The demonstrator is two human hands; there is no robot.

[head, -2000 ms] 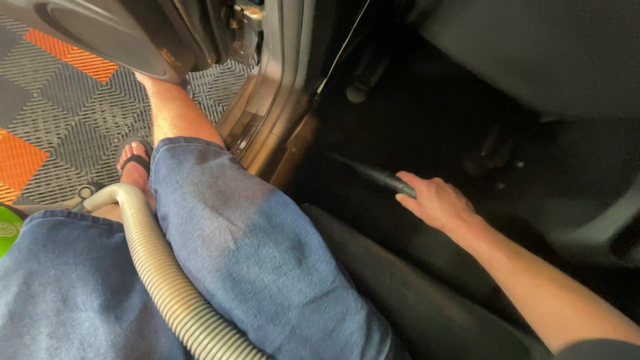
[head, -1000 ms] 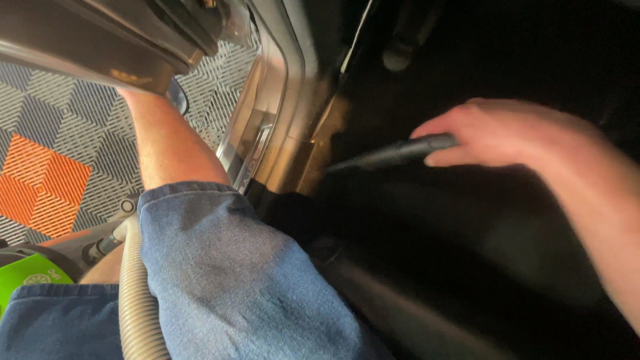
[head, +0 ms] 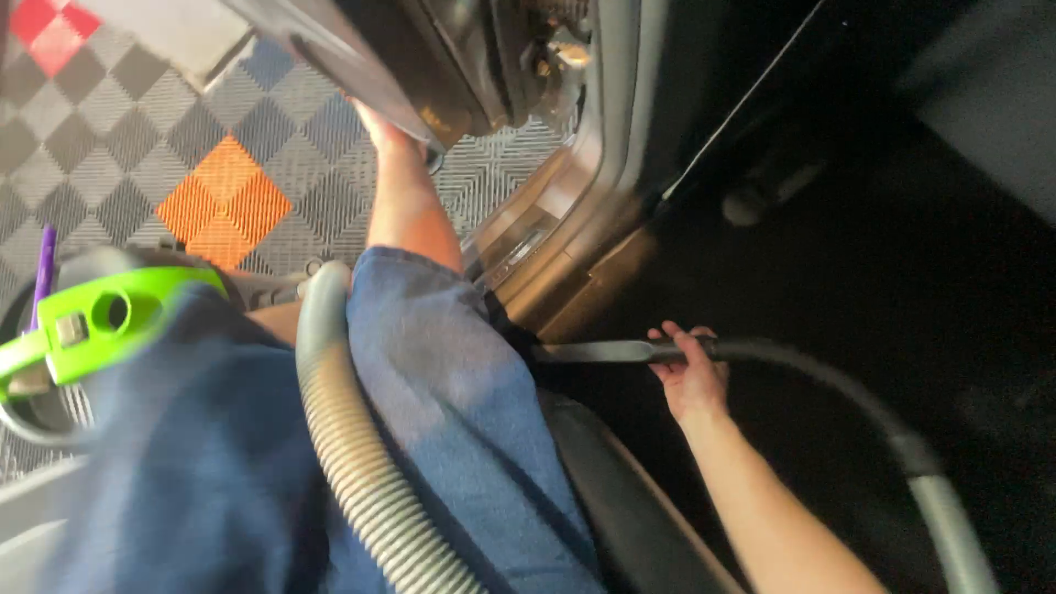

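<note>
My right hand point(head: 693, 371) is closed around the dark handle of a vacuum crevice nozzle point(head: 594, 352), low over the dark car footwell. The nozzle points left, toward the door sill, and its tip is hard to make out beside my knee. From the handle a dark tube point(head: 813, 367) curves right and down to a grey hose section point(head: 957, 528). A ribbed vacuum hose point(head: 371, 470) lies over my legs in blue denim shorts point(head: 470, 412). My left hand is not in view.
The car's door sill point(head: 544, 227) runs beside my knee, and the open car door point(head: 388, 58) hangs above my lower leg. A bright green and grey vacuum cleaner point(head: 140, 313) stands at the left on patterned floor tiles point(head: 227, 198). The seat edge point(head: 619, 495) is below.
My right hand has turned from palm-down to more palm-up on the nozzle handle, and the nozzle has moved nearer my knee. The view has shifted, showing more of the green vacuum cleaner.
</note>
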